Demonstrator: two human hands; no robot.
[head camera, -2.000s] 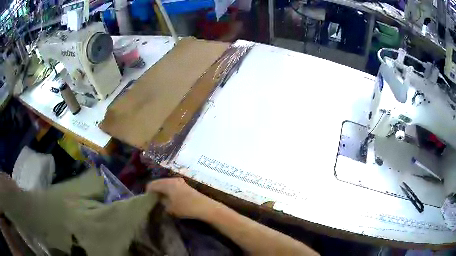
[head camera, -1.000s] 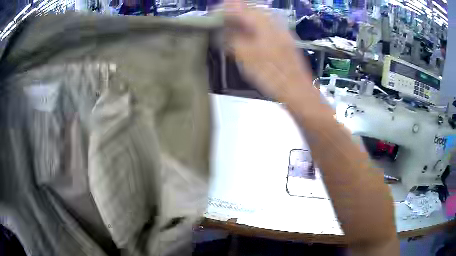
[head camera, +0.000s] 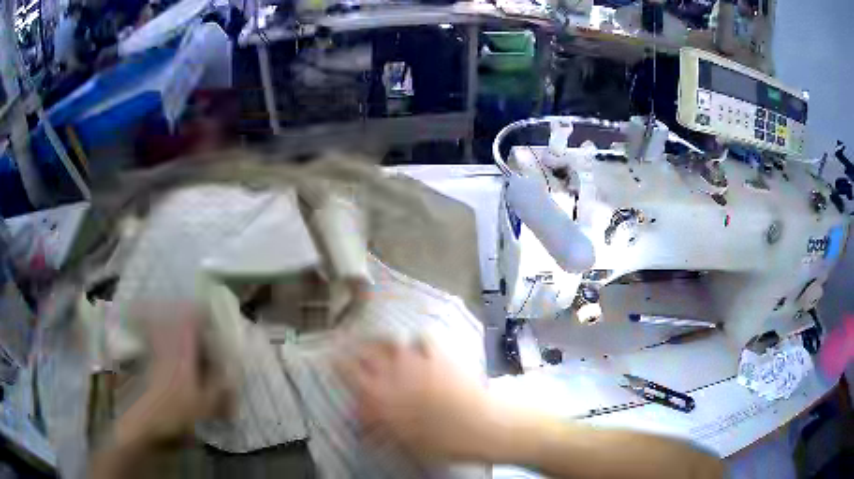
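Note:
The khaki jacket body (head camera: 426, 220) lies spread on the white table left of the sewing machine, with its cream striped lining (head camera: 412, 313) facing up. The cloth is partly blurred and folded around a dark gap in its middle. My left hand (head camera: 178, 379) is on the cloth at the left, blurred; its grip cannot be told. My right hand (head camera: 398, 388) lies on the striped lining right of the gap, also blurred, its fingertips indistinct. The cream-white sewing machine (head camera: 674, 224) stands at the right, with no cloth seen under its needle area.
Black thread snips (head camera: 660, 393) lie on the table in front of the machine. A white-barrelled pen (head camera: 669, 321) and a thin tool lie under its arm. Paper tags (head camera: 775, 365) are at its right. A control panel (head camera: 743, 103) stands above. Shelving is behind the table.
The jacket has come down from being held up in the air and now lies on the table. My right hand has lowered onto the lining, and my left hand has come into view.

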